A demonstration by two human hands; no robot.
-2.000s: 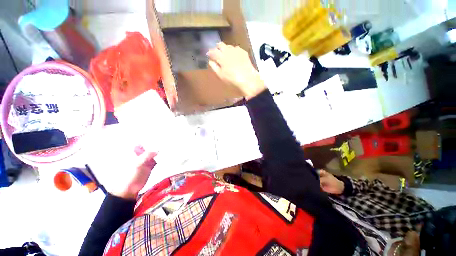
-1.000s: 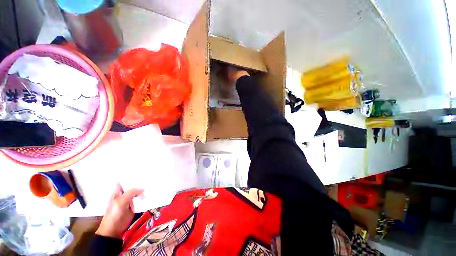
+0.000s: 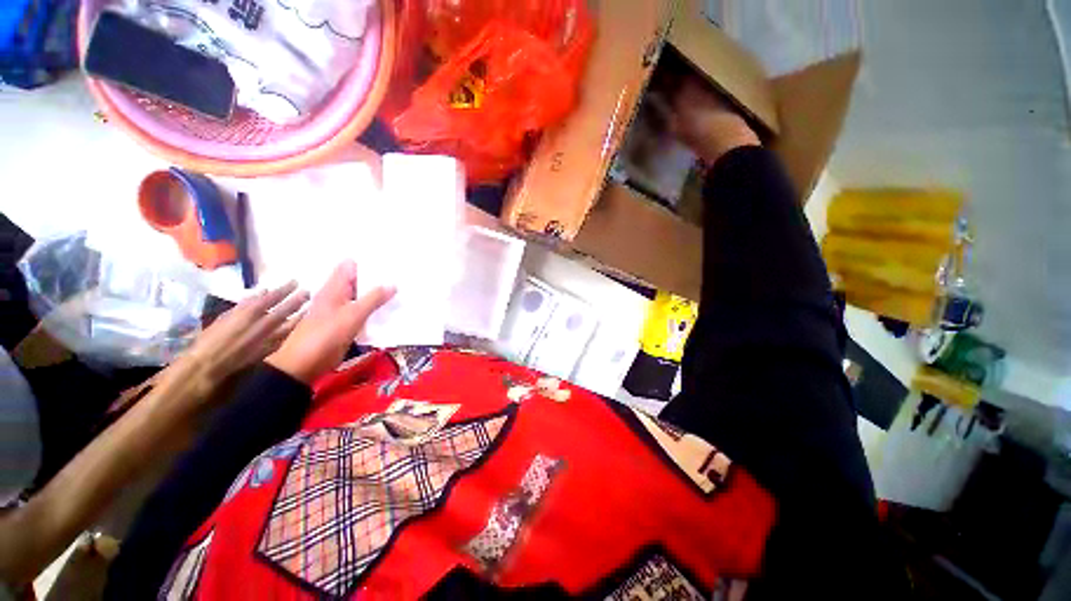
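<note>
My left hand (image 3: 323, 329) lies at the near edge of flat white packets (image 3: 421, 241), thumb and fingers apart, with nothing seen gripped. My right hand (image 3: 707, 125) reaches into the open brown carton (image 3: 576, 153); its fingers are blurred and partly hidden, so any hold cannot be told. Whitish items show dimly inside the carton. White cards with faint round prints (image 3: 550, 329) lie in a row between the packets and my right sleeve.
Another person's hand (image 3: 247, 335) reaches in beside my left hand. Pink-rimmed basket (image 3: 264, 147) with a phone (image 3: 161, 68), red-orange bag (image 3: 499, 100), orange-and-blue tape roll (image 3: 194, 217), dark pen-like stick (image 3: 246, 238), clear bag (image 3: 118, 299), yellow bundles (image 3: 898, 252) and yellow-black label (image 3: 669, 326) surround the work.
The view has shifted, so the basket, bag and carton sit further right. Another person's forearm has come in from the left. My right hand has gone from the carton's opening deeper inside.
</note>
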